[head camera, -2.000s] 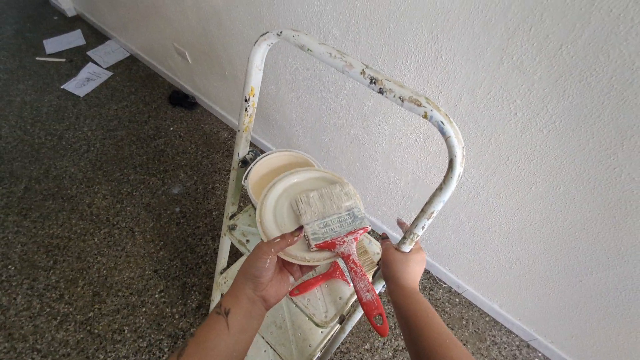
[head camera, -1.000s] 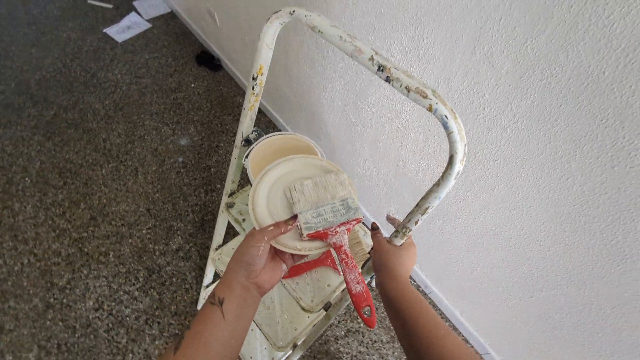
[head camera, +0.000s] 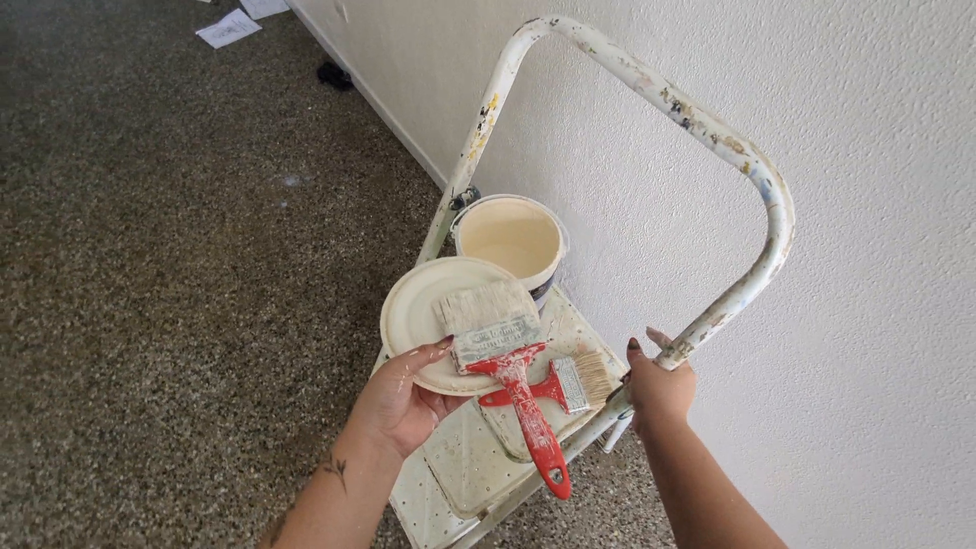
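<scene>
My left hand (head camera: 408, 396) holds a round cream plastic lid (head camera: 415, 305), its thumb pressing a wide paintbrush (head camera: 526, 396) with a paint-smeared red handle against the lid's face. My right hand (head camera: 662, 385) is wrapped around the lower right end of the stepladder's white tubular rail (head camera: 656, 88), which is speckled with old paint. Beyond the lid an open bucket (head camera: 511, 236) of cream paint stands on the ladder's top platform (head camera: 568, 320). A smaller red-handled paintbrush (head camera: 568, 383) lies on the platform, its handle end partly hidden by the wide brush.
A white textured wall (head camera: 862, 229) rises along the right, with a baseboard (head camera: 381, 107) at its foot. Dark speckled flooring (head camera: 191, 267) spreads to the left. Sheets of paper (head camera: 229, 29) and a small black object (head camera: 334, 75) lie farther off on it.
The lid and wide brush in my left hand have shifted away from the bucket and smaller brush, so more of both shows. My right hand stays on the rail.
</scene>
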